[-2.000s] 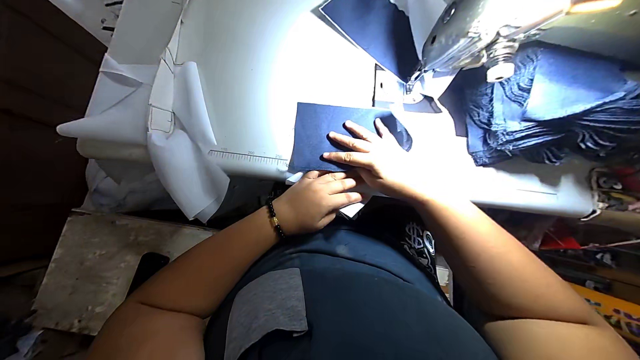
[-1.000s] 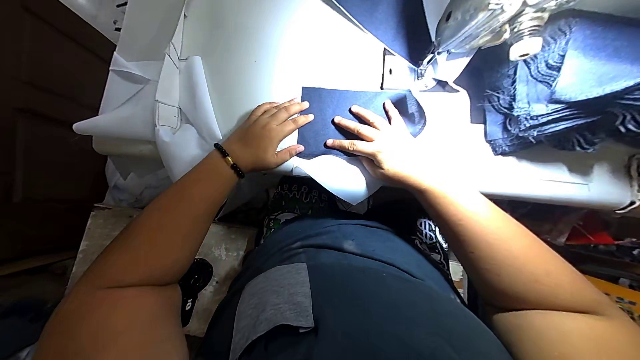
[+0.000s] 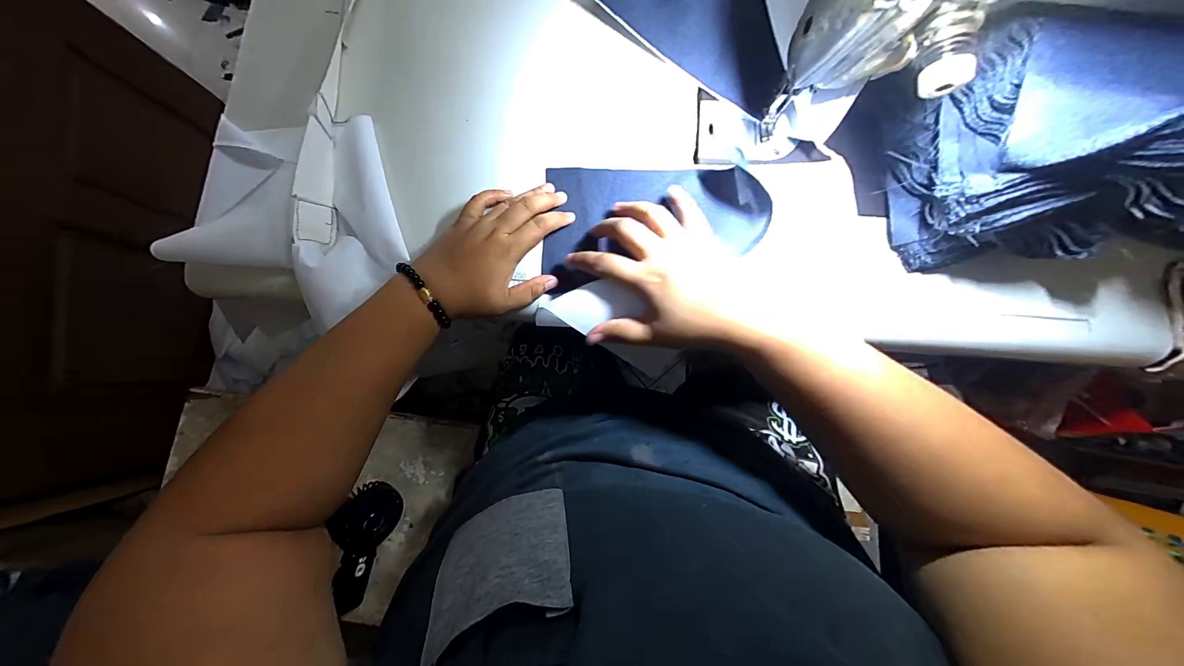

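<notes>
A dark blue fabric piece (image 3: 610, 190) lies flat at the front of the white sewing table, its right end curved over. My left hand (image 3: 499, 250), with a black bead bracelet at the wrist, rests palm down, fingertips on the fabric's left edge. On the fabric's front part lies my right hand (image 3: 657, 268), fingers spread and bent, over a white piece (image 3: 592, 307) that hangs past the table edge. The presser foot (image 3: 768, 125) of the sewing machine (image 3: 860, 46) stands just behind the fabric's right end.
Stacked dark blue fabric pieces (image 3: 1064, 120) with frayed edges lie at the right. Another dark blue piece (image 3: 708, 42) reaches back left of the needle. White fabric (image 3: 254, 208) drapes over the table's left end. A black handheld fan (image 3: 365, 523) is below, by my left arm.
My left hand has moved from the table's front edge, beside my right hand, to the fabric's left edge. My right hand's fingers are more bent than a second ago.
</notes>
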